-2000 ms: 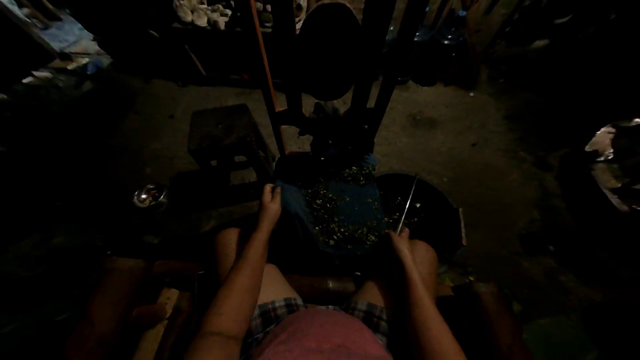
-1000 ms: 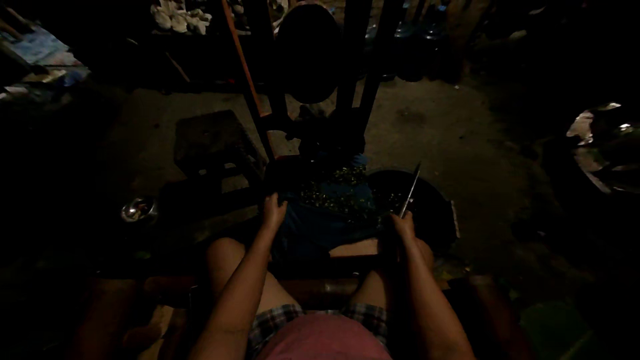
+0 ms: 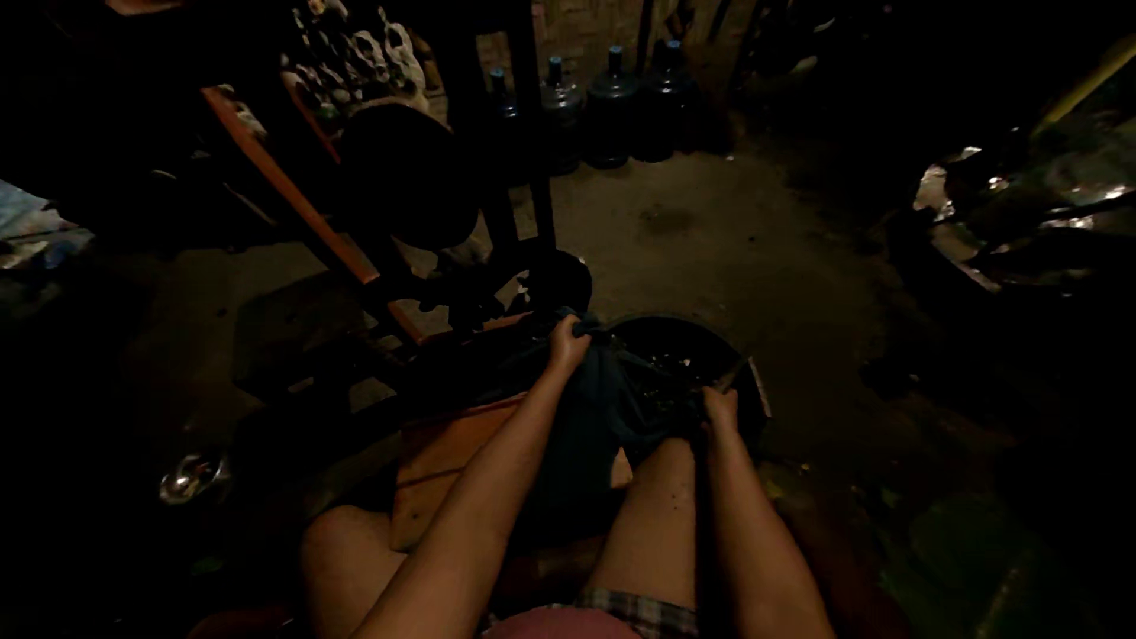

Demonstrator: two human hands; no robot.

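A dark blue-green cloth (image 3: 581,435) hangs between my hands over my lap and the rim of a round black basin. My left hand (image 3: 569,343) grips the cloth's far edge, left of the basin. My right hand (image 3: 721,406) is closed at the basin's near right side, on the cloth and what looks like the handle of a knife (image 3: 733,373), its blade dim. Small pale bits lie inside the black basin (image 3: 688,326). Under my left forearm a wooden board (image 3: 453,448) shows. Much of the cloth's underside is hidden.
Beyond the basin stands a dark wooden frame (image 3: 541,209) with a reddish wooden bar (image 3: 293,191). Several large water bottles (image 3: 612,98) line the far wall. A low stool (image 3: 297,328) and a small shiny bowl (image 3: 193,477) are at left; shiny material (image 3: 958,222) lies at right.
My left hand has swung right with the cloth, which had lain spread with small yellowish bits and is now bunched toward the basin. The wooden board has come into sight. The view has turned.
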